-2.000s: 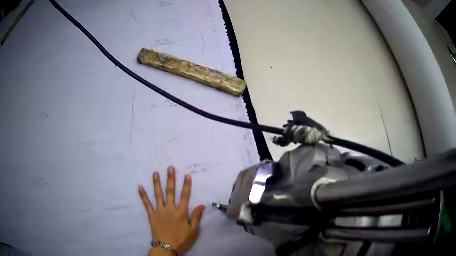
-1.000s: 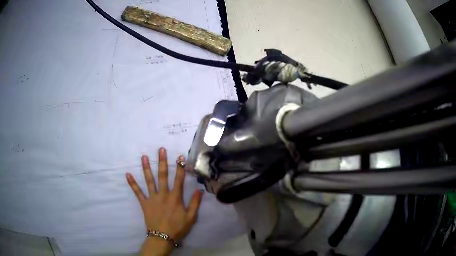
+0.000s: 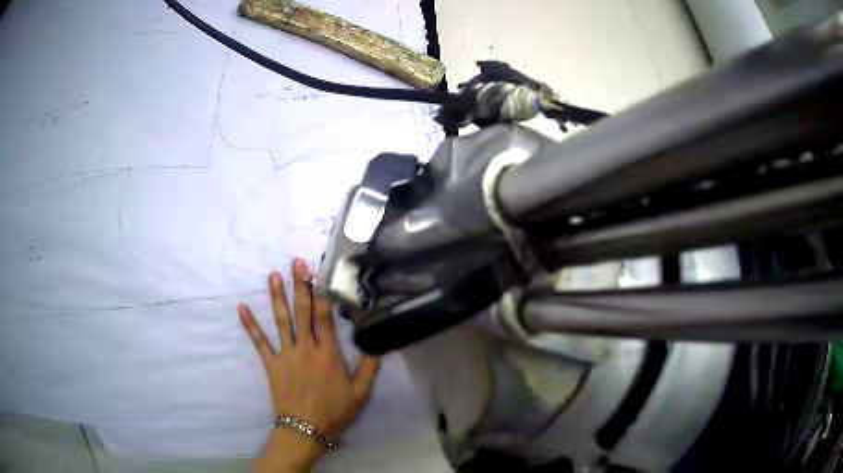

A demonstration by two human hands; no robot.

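Observation:
My left hand (image 3: 316,374), with a bracelet at the wrist, lies flat on the white marker paper (image 3: 111,240) with its fingers spread. The cutting machine (image 3: 462,222) stands just right of it; its front edge is beside my fingertips and hides part of the index finger. Its black handle (image 3: 425,314) shows with no hand on it. Thin pattern lines cross the paper. The blade and base plate are hidden under the machine body. My right hand is not in view.
A worn yellowish bar (image 3: 342,42) lies on the paper beyond the machine. The black power cord (image 3: 305,81) crosses the paper to a taped knot at the machine. A black fabric edge (image 3: 430,32) borders the cream table (image 3: 564,46). A white roll (image 3: 730,28) lies at upper right.
The machine has moved left in view, closer over my left fingertips, and fills more of the frame. The bar and cord have shifted upward in view. My left hand stays flat and spread.

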